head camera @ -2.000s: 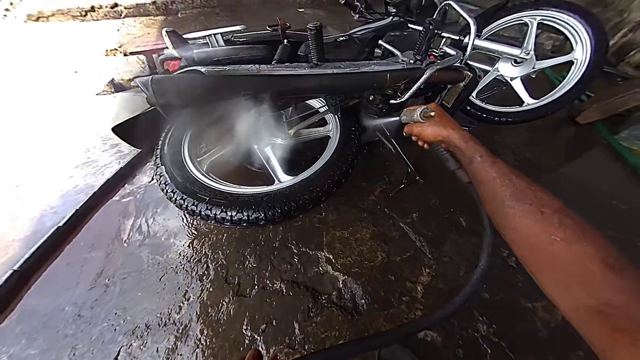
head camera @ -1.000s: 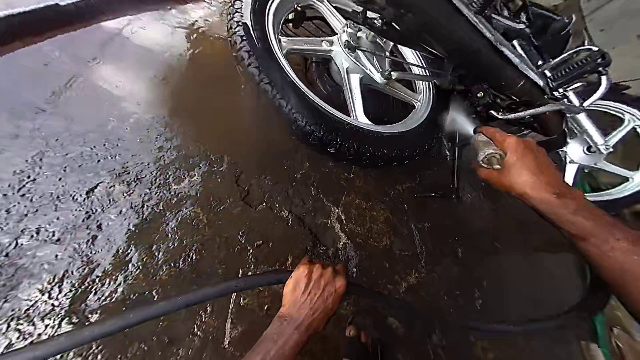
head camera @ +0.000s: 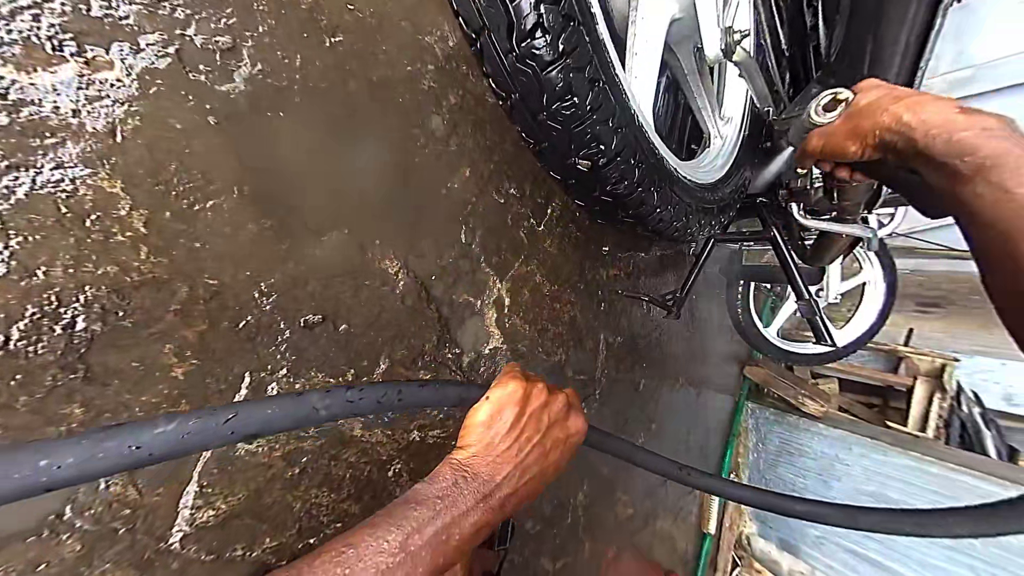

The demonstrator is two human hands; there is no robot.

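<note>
My left hand (head camera: 524, 428) is closed around a thick black rubber hose (head camera: 320, 406) at the lower middle. At the upper right my right hand (head camera: 884, 132) grips a spray nozzle (head camera: 830, 106), and a short jet of water (head camera: 773, 170) leaves it toward the motorcycle. Close to that hand are the rear wheel's wet black tyre (head camera: 576, 120) and its silver rim (head camera: 652, 64). Below the nozzle stands the black centre stand (head camera: 704, 272). The front wheel (head camera: 816, 308), with white spokes, shows farther off.
Wet, rough concrete floor (head camera: 320, 240) spreads across the left and middle. At the lower right, pieces of wood (head camera: 880, 384) lie beside a greyish sheet (head camera: 840, 464). A thin green hose or cord (head camera: 730, 448) runs along the floor's edge there.
The view has swung and come closer to the rear tyre. My left hand, low at the frame's edge two seconds ago, now grips the hose in full view. Spray continues from the nozzle.
</note>
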